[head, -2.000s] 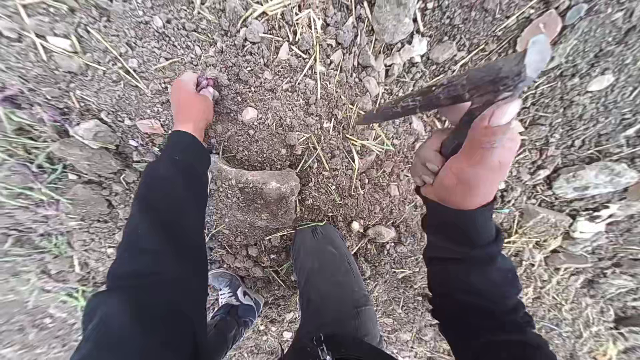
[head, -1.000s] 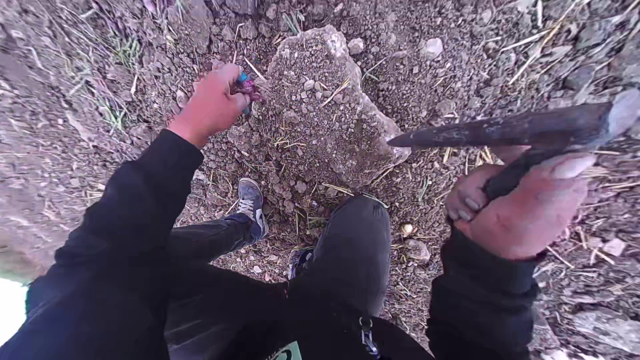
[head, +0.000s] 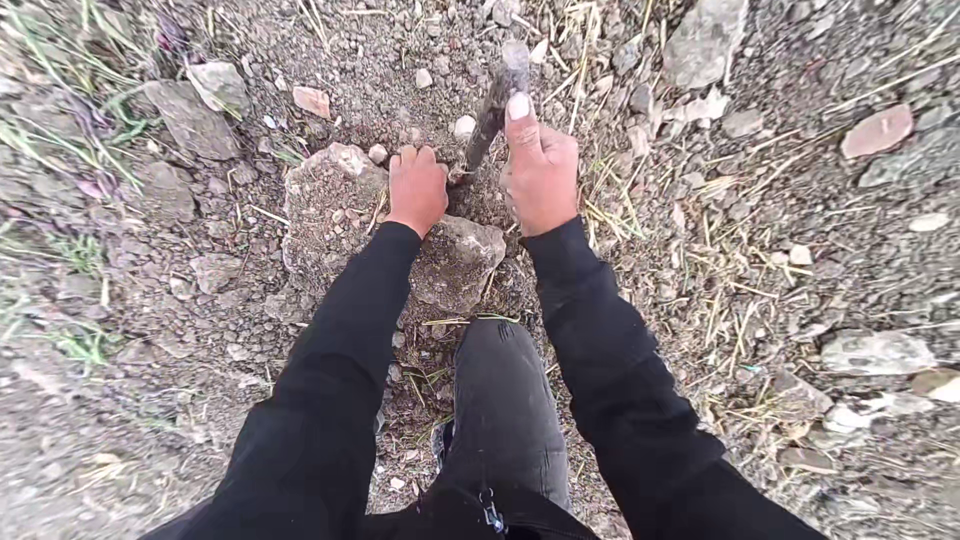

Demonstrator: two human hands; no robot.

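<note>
My right hand [head: 541, 165] is closed around a dark pointed digging tool [head: 491, 112], thumb on top, its tip down in the loose soil. Close to that tip, my left hand [head: 417, 187] is low over the ground with its fingers curled down; what is beneath the fingers is hidden, so I cannot tell whether it holds anything. A large flat soil-covered rock [head: 322, 202] extends beneath and to the left of my left hand. The rock's lower right part shows below that wrist, close to my bent knee [head: 499, 360].
Stony soil with straw [head: 720, 300] surrounds the hands. A grey stone [head: 705, 45] is at the upper right and a reddish stone [head: 877, 131] farther right. Flat stones [head: 191, 120] and green plants [head: 82, 105] are at the upper left.
Both hands have come together near the rock's edge. The tool, roughly level before, now points down into the soil. The purple thing earlier in my left hand no longer shows. The view has shifted.
</note>
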